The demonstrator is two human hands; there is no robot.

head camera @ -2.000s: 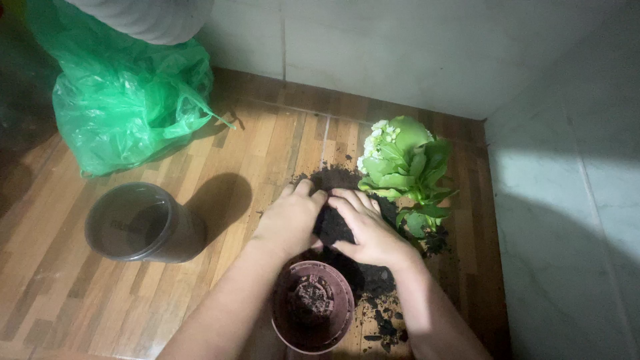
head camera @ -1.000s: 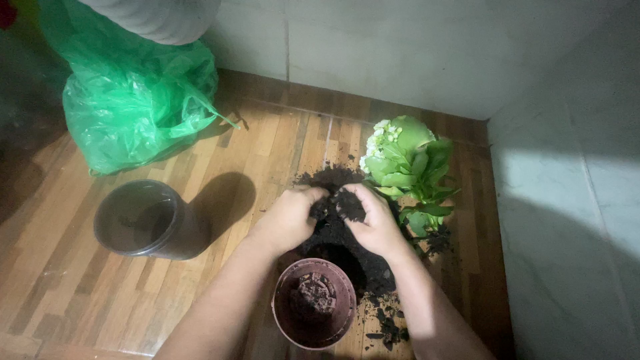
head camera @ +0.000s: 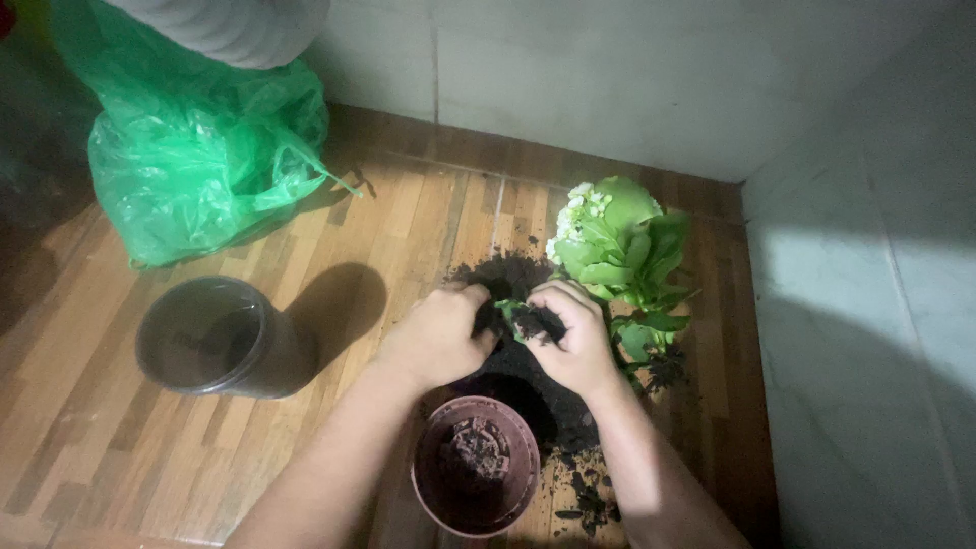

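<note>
Dark potting soil (head camera: 564,412) lies heaped on the wood-look floor. Over it, my right hand (head camera: 572,328) grips a clump of soil with a bit of green leaf (head camera: 506,308) beside it. My left hand (head camera: 446,332) is just to the left, its fingers curled against dark soil; how much it holds is hidden. A plant with white flowers and broad green leaves (head camera: 621,244) lies beyond my right hand. Nearer me, a brownish-pink plastic pot (head camera: 421,488) stands upright with soil residue on its bottom.
A dark translucent plastic pot (head camera: 297,354) stands at the left. Behind it sits a green plastic bag (head camera: 183,183), below a white ribbed object (head camera: 252,30) at the top edge. Tiled walls (head camera: 572,84) bound the floor at the back and right. Loose soil crumbs (head camera: 591,503) lie near my right forearm.
My hands were together on the soil mass two seconds ago and are now apart. A green leaf piece now shows between them, beside the clump in my right hand.
</note>
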